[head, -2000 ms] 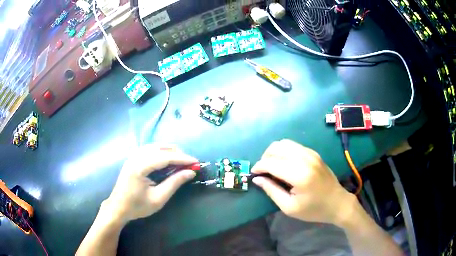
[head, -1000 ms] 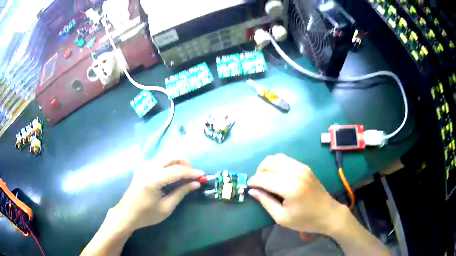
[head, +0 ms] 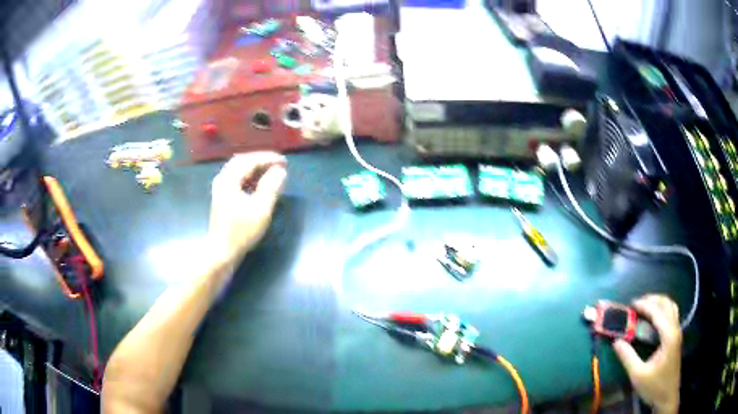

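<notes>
A small green power supply board [head: 449, 336] lies on the green mat near its front edge. The red and black test leads [head: 407, 320] are on its left side and the orange output lead [head: 512, 373] is at its right side. My right hand [head: 657, 348] holds the red USB tester [head: 617, 321] between thumb and fingers; its screen is dark. My left hand [head: 247, 198] is raised in front of the dark-red power box [head: 235, 121], blurred, with its fingers curled; whether it holds anything cannot be told.
Another board [head: 458, 260] lies mid-mat. Flat green boards [head: 437, 183] stand in a row before the white-topped instrument [head: 477, 129]. A yellow screwdriver-like tool [head: 536, 238] lies right of them. An orange-edged multimeter [head: 69, 242] is far left; black board trays [head: 712, 194] are right.
My left hand has let go of the test leads and moved up and left to the power box. My right hand has left the board and taken hold of the USB tester. The view has shifted.
</notes>
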